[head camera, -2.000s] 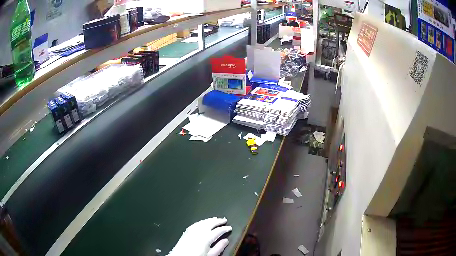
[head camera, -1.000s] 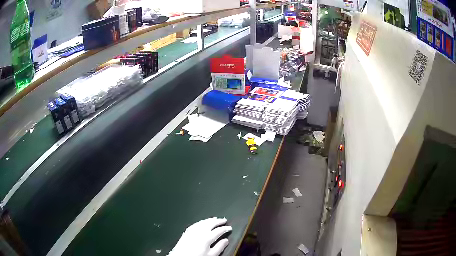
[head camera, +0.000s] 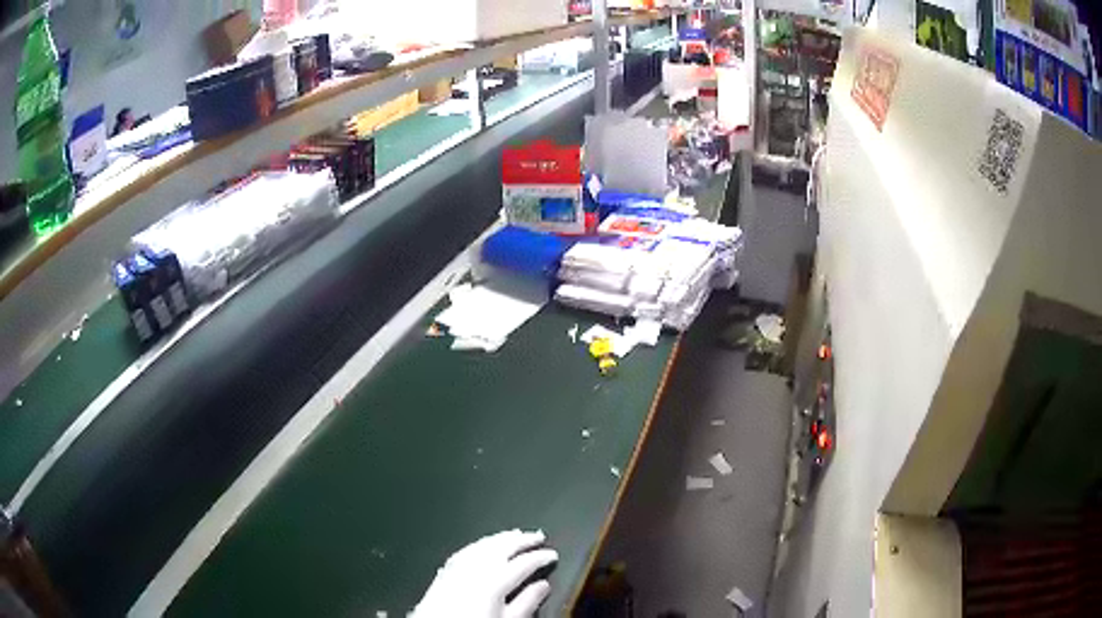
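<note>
My left hand (head camera: 486, 579), in a white glove, is at the bottom edge of the picture, cut off at the wrist side. It lies over the green workbench (head camera: 483, 447) near its brown front edge, fingers slightly apart and pointing right, with nothing seen in it. My right hand is out of the picture. Farther along the bench lies a stack of flattened printed cartons (head camera: 653, 272). A solid blue roll or pouch (head camera: 522, 249) is beside it, and a red and white display box (head camera: 544, 193) stands behind. White sheets (head camera: 489, 314) and a small yellow item (head camera: 602, 354) lie nearer.
Left of the bench runs the black conveyor belt (head camera: 254, 362) behind a pale rail. Beyond it stand dark boxes (head camera: 154, 293) and clear plastic bags (head camera: 242, 229). The off-white shrink machine (head camera: 900, 242) is at right, with dark green flaps (head camera: 1027, 423). Paper scraps lie on the aisle floor.
The view has shifted slightly, so most things sit a little farther left. My left hand stays in nearly the same place and pose.
</note>
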